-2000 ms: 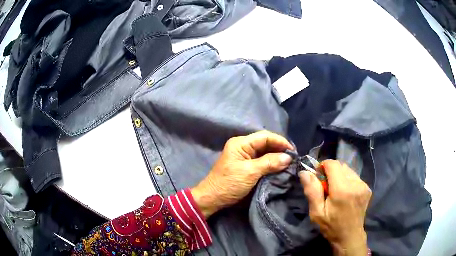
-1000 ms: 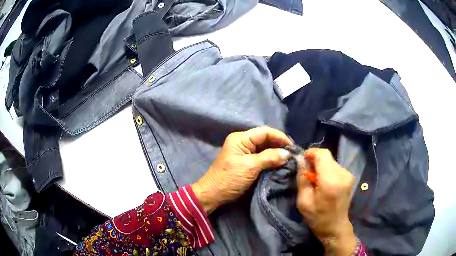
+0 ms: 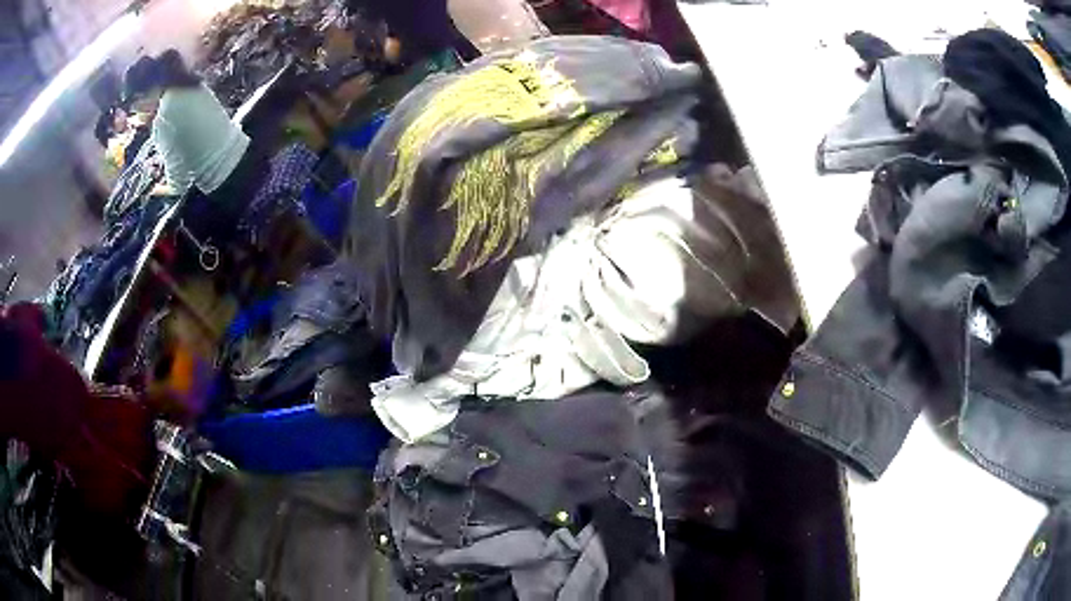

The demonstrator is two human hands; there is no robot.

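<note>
Neither of my hands is in the picture. A heap of garments lies in front of me. On top is a dark grey jacket (image 3: 405, 282) with yellow-green wing embroidery (image 3: 482, 159). A pale, nearly white garment (image 3: 564, 329) hangs out beneath it. A black-grey denim jacket with small gold buttons (image 3: 529, 458) lies lowest. At the right, a crumpled black-grey denim jacket (image 3: 940, 247) lies on the white table (image 3: 928, 528). Its cuff (image 3: 851, 411), with one gold button, points towards the heap.
The table's left edge runs down beside the heap. Blue plastic crates (image 3: 294, 440) and more garments stand at the left. A person in a pale top (image 3: 200, 135) is at the upper left. A blurred dark red shape (image 3: 71, 411) is at the left edge.
The view has swung left, from the jacket on the table to the garment heap. Both hands, the orange-handled snips and the worked jacket part have left the picture.
</note>
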